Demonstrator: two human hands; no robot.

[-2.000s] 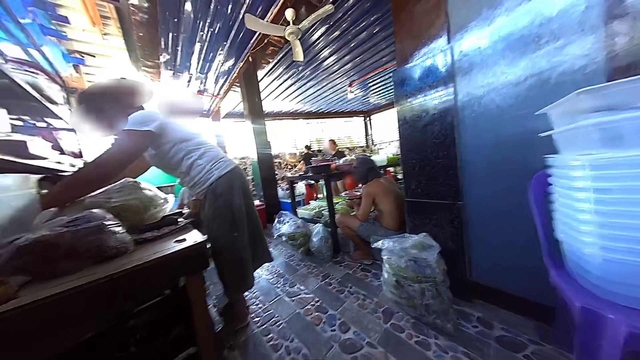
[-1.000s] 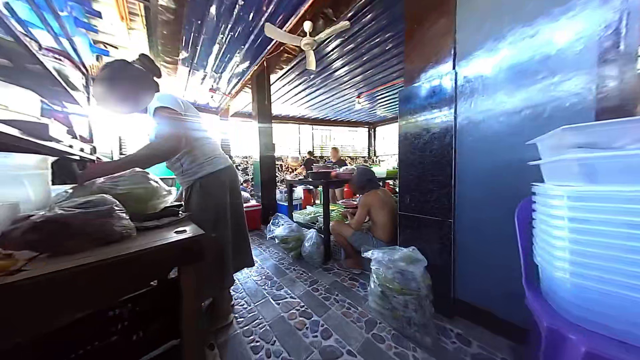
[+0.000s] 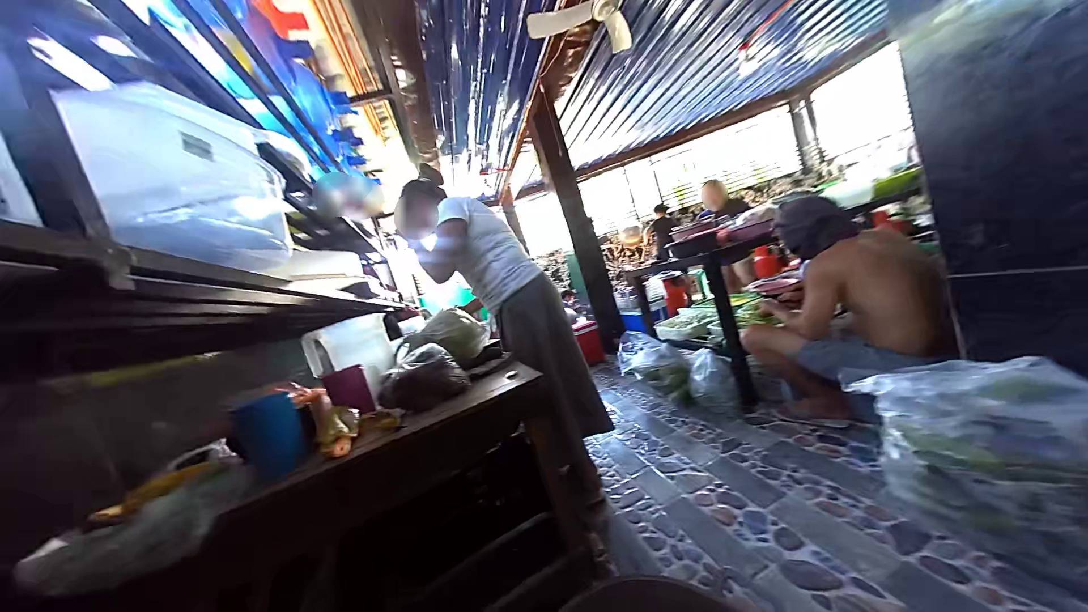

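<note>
Neither my left hand nor my right hand shows in the head view. On the dark wooden table (image 3: pixel 425 442) at the left stand a blue plastic cup (image 3: pixel 270 435) and a maroon container (image 3: pixel 349 388). A dark plastic bag (image 3: pixel 425 378) and a paler filled bag (image 3: pixel 459 333) lie near the table's far end. A clear bag (image 3: pixel 153 531) rests at the near left. A large clear plastic bag of greens (image 3: pixel 986 450) stands on the floor at the right.
A person in a white shirt (image 3: pixel 501 255) leans over the table's far end. Another person (image 3: pixel 884 289) squats beside a dark table (image 3: pixel 722 255) with trays of greens. A dark post (image 3: pixel 574 204) rises behind. Shelves (image 3: pixel 195 289) with a translucent plastic box (image 3: pixel 183 183) line the left.
The view has swung left and tilted, and come closer to the table. The stacked plastic tubs and purple chair at the right have left view; the blue cup has come into view.
</note>
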